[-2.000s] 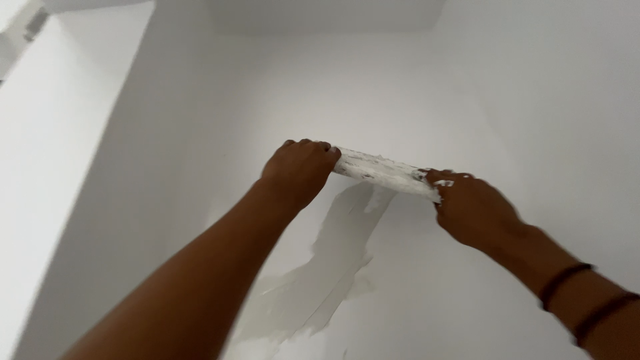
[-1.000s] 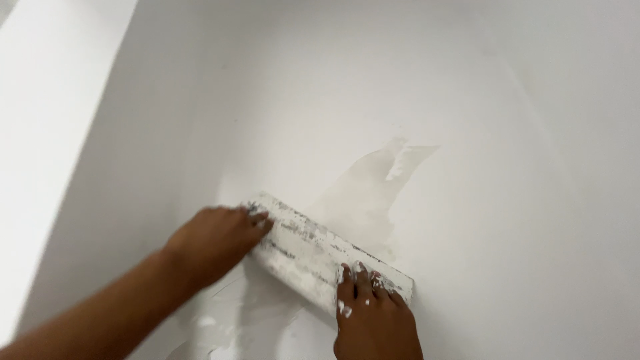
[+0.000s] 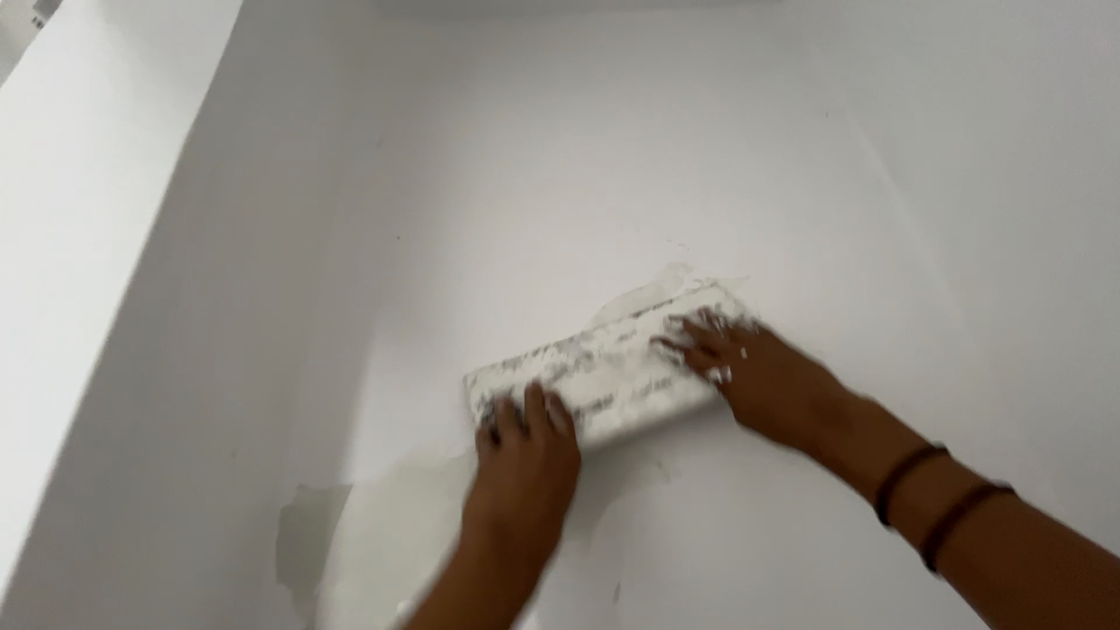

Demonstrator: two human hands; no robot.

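Note:
A wide, flat plastering blade [image 3: 604, 363], smeared with white compound, lies tilted against the white wall [image 3: 612, 175], its right end higher than its left. My left hand [image 3: 529, 437] grips its lower left part, fingers spread over the face and thumb hidden. At the right end, my right hand [image 3: 726, 359] holds it with compound-spotted fingers on the face; two dark bands circle that wrist. Damp greyish compound [image 3: 402, 525] marks the wall below and left of the blade, and a thinner smear [image 3: 643, 297] shows just above its upper edge.
On the left, a bright white wall face [image 3: 79, 175] meets the shaded wall along a slanting edge. A darker patch [image 3: 306, 538] sits near the inner corner at lower left. A faint ridge runs down the wall at right, and a grey band [image 3: 577, 7] crosses the top.
A second ago the blade sloped down to the right; now its right end is the higher one. My right hand has moved up with it. Both hands have kept their hold.

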